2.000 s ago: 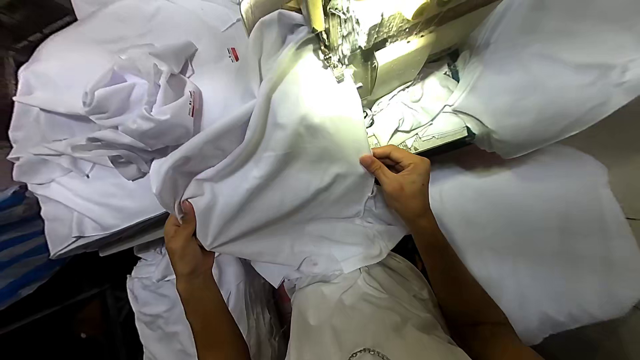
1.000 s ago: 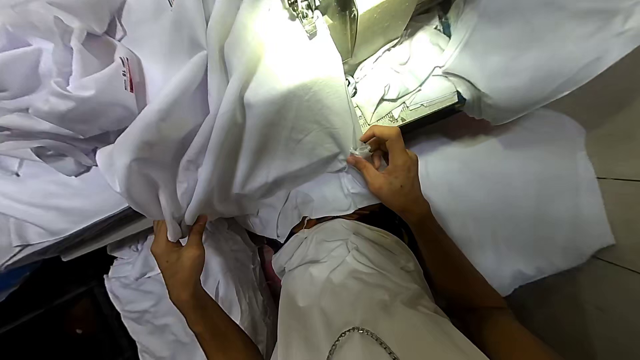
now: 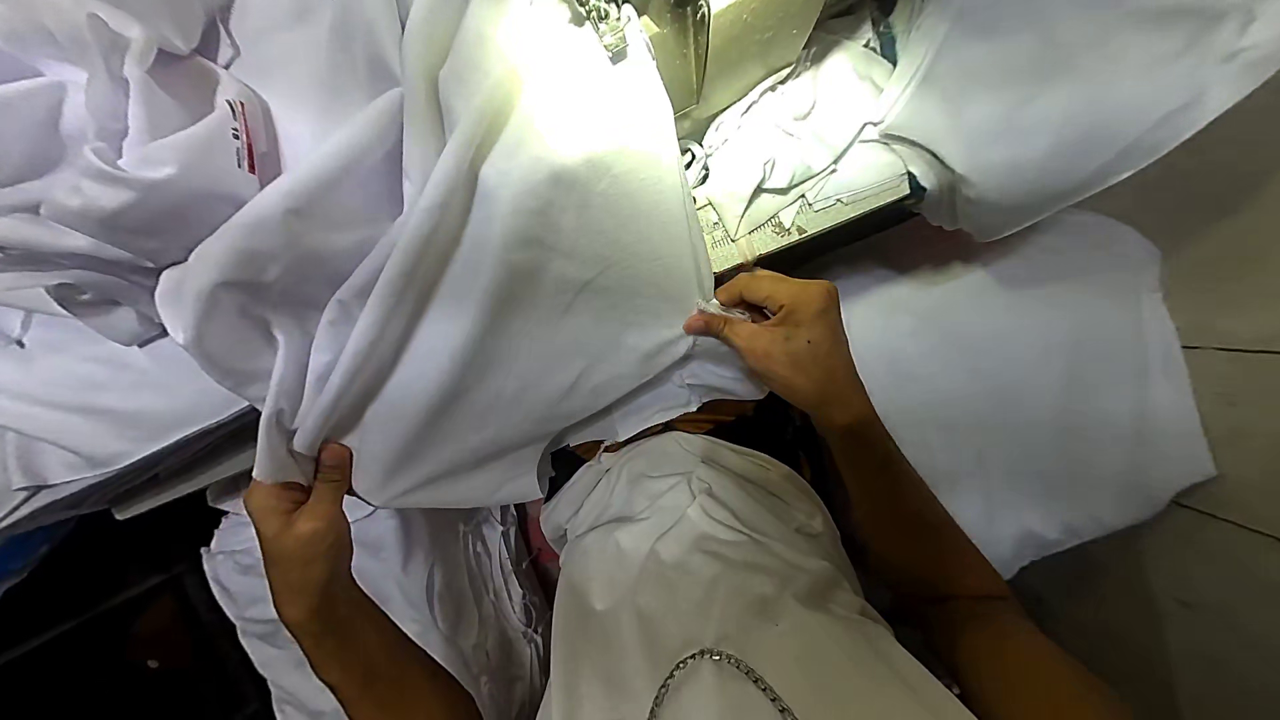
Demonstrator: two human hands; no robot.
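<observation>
A large piece of white fabric (image 3: 560, 250) stretches between my two hands, its upper part under the lit head of a sewing machine (image 3: 680, 40). My left hand (image 3: 305, 530) pinches its lower left edge between thumb and fingers. At the right edge, beside the corner of the machine bed (image 3: 780, 235), my right hand (image 3: 780, 335) grips the fabric, with a small bunched bit showing between thumb and fingers. The needle area is partly hidden by glare.
Crumpled white fabric with a red-and-black print (image 3: 80, 190) lies at left. Bunched white cloth (image 3: 800, 120) rests on the machine bed. More white fabric hangs at right (image 3: 1040, 390) and below my left hand (image 3: 440, 590). Floor tiles (image 3: 1220, 420) show at far right.
The view has shifted and tilted down toward my lap. My right hand has moved down along the fabric's right edge since two seconds ago; both hands still hold the fabric.
</observation>
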